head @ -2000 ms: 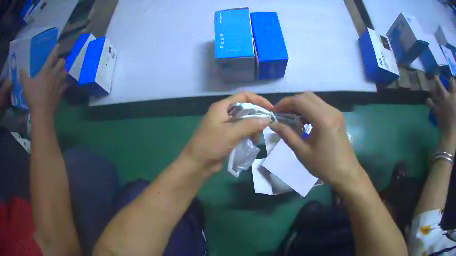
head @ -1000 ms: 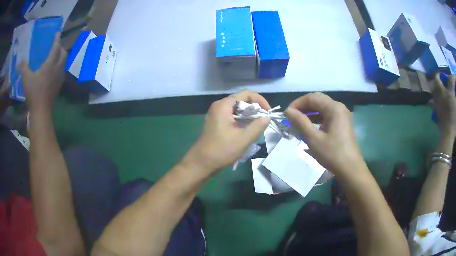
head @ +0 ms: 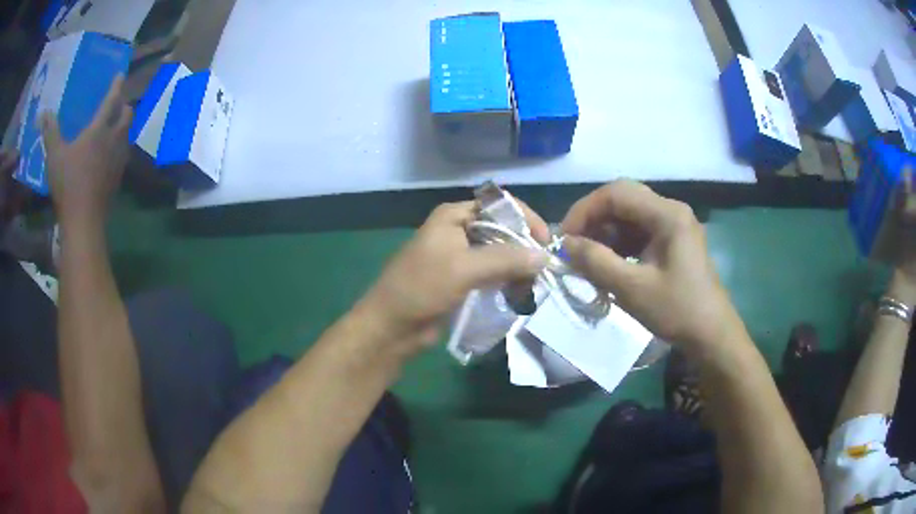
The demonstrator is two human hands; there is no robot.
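Observation:
My left hand [head: 437, 266] grips a folded white USB cable [head: 514, 239] between thumb and fingers, with the metal plug sticking up. A crinkled clear plastic bag [head: 482, 323] hangs below my left hand. My right hand [head: 643, 256] has its thumb and fingertips pinched at the middle of the cable bundle; a tie there is too small to make out. The cable's looped end hangs below my right fingertips. Under the hands, low near the lap, is an open white carton [head: 527, 359] with a white card flap [head: 593, 341] on top.
A light blue box [head: 469, 65] and a darker blue box [head: 542, 85] stand side by side on the white table [head: 321, 100]. Blue-and-white boxes stand at left [head: 191, 125] and right [head: 763, 110]. Neighbours' hands hold boxes at both sides.
The cable bundle has turned in my hands; its plug now points up and its loop hangs down. The plastic bag shows more below my left hand. The right neighbour's blue box has come up into view.

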